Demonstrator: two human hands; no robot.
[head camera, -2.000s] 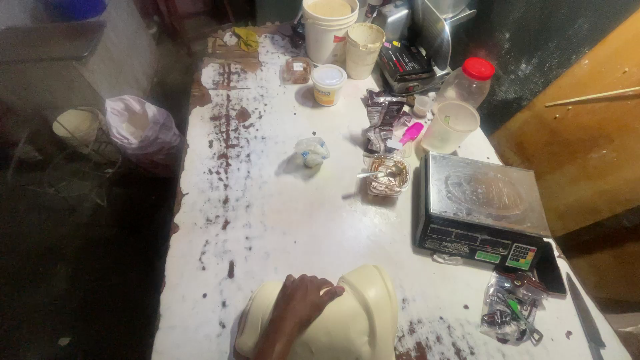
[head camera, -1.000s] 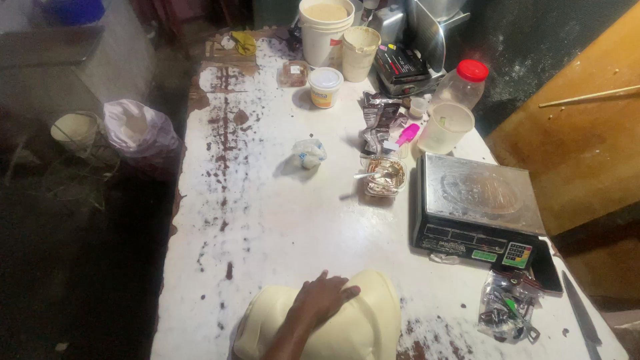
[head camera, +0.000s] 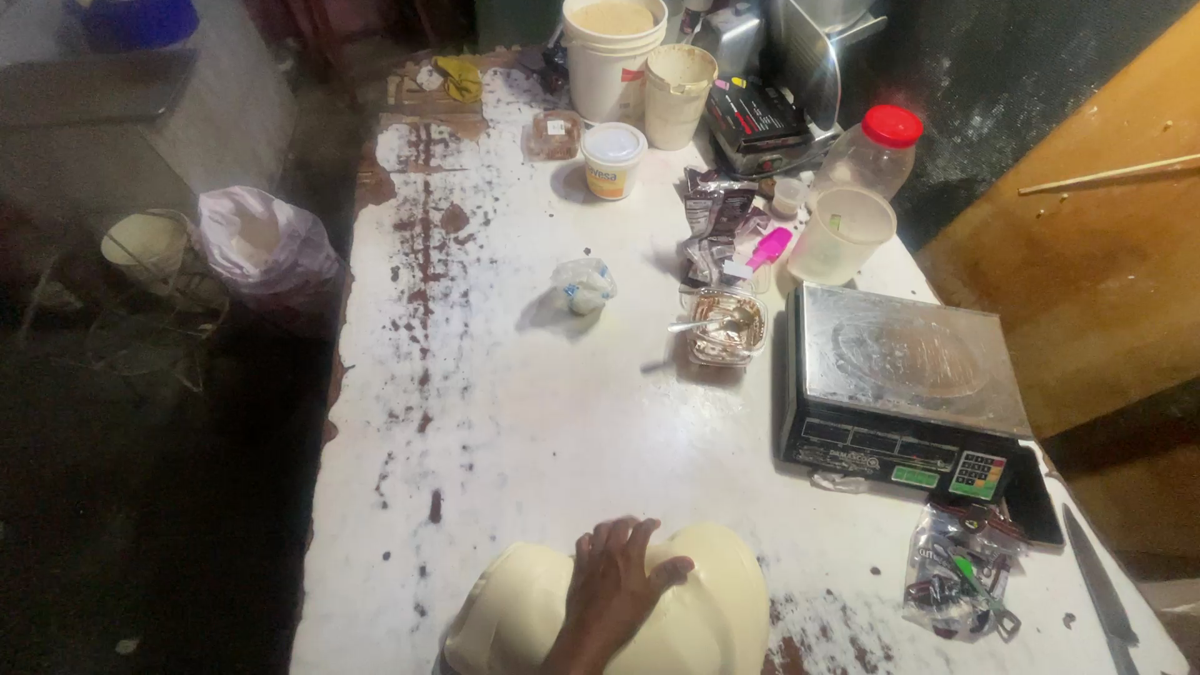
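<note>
A large, smooth, pale yellow mass of dough (head camera: 717, 600) lies at the near edge of the table. My left hand (head camera: 614, 581) is on top of it, palm down, with the fingers curled over its far side and the thumb out to the right. The dough bulges on both sides of the hand, with a fold beside the thumb. The palm and the underside of the dough are hidden. My right hand is not in view.
A digital scale (head camera: 900, 366) stands at right, with a knife (head camera: 1097, 581) and plastic packets (head camera: 956, 572) nearer. Farther off are a knotted plastic bag (head camera: 586, 286), a clear tub with a spoon (head camera: 722, 328), a lidded tub (head camera: 612, 164), buckets (head camera: 614, 75) and a red-lidded jar (head camera: 867, 155).
My left hand has shifted on the dough; its fingers, which pointed more to the right, now point more away from me. The dough's folds and outline have changed under it.
</note>
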